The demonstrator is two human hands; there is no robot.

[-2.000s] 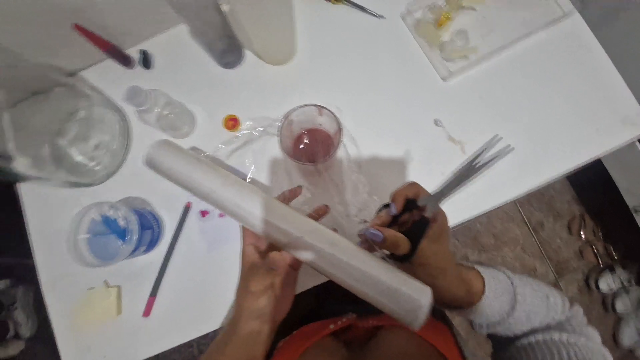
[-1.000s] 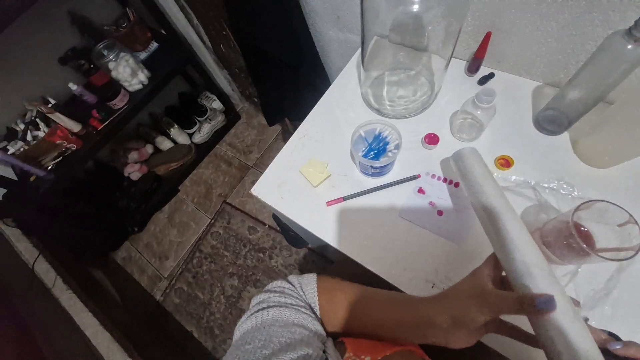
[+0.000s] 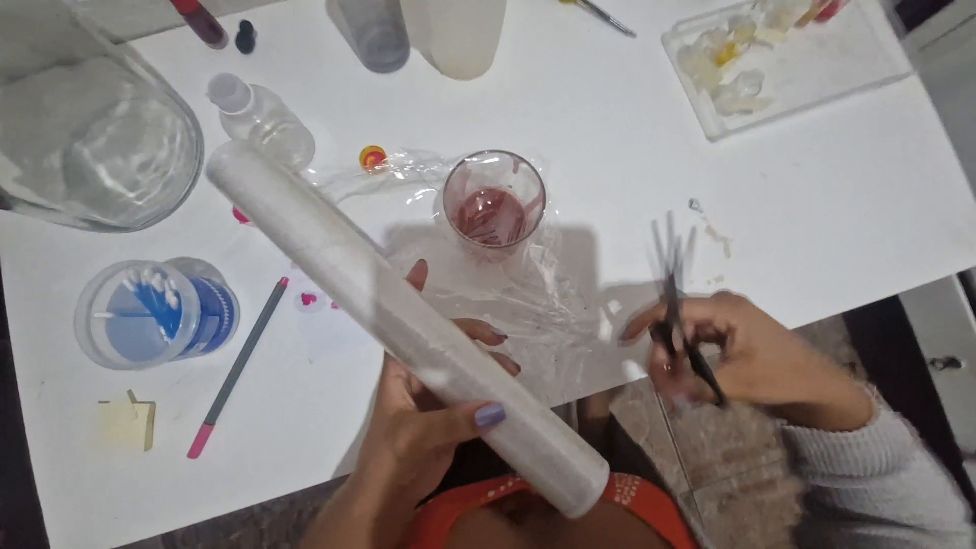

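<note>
My left hand (image 3: 435,396) grips a long roll of clear plastic film (image 3: 358,282), which lies slantwise across the view above the white table. To the right, my right hand (image 3: 724,351) holds a pair of scissors (image 3: 671,305) by its dark handles, the blades pointing away from me and blurred. Beyond the roll stands a drinking glass (image 3: 494,200) with reddish residue in its bottom. Crumpled clear film (image 3: 545,290) lies around the glass and toward my hands. A small yellow-and-red cap (image 3: 373,158) sits left of the glass.
At left are a large glass jar (image 3: 114,145), a small clear bottle (image 3: 267,126), a tub of cotton swabs (image 3: 156,313), a grey pen with pink ends (image 3: 240,366) and yellow sticky notes (image 3: 126,423). A clear tray (image 3: 801,91) with pale pieces lies back right.
The view has swung back from the left side, where shoes and a shelf showed. Compared with the oldest frame, the scissors point more directly away from me. The roll remains in my left hand.
</note>
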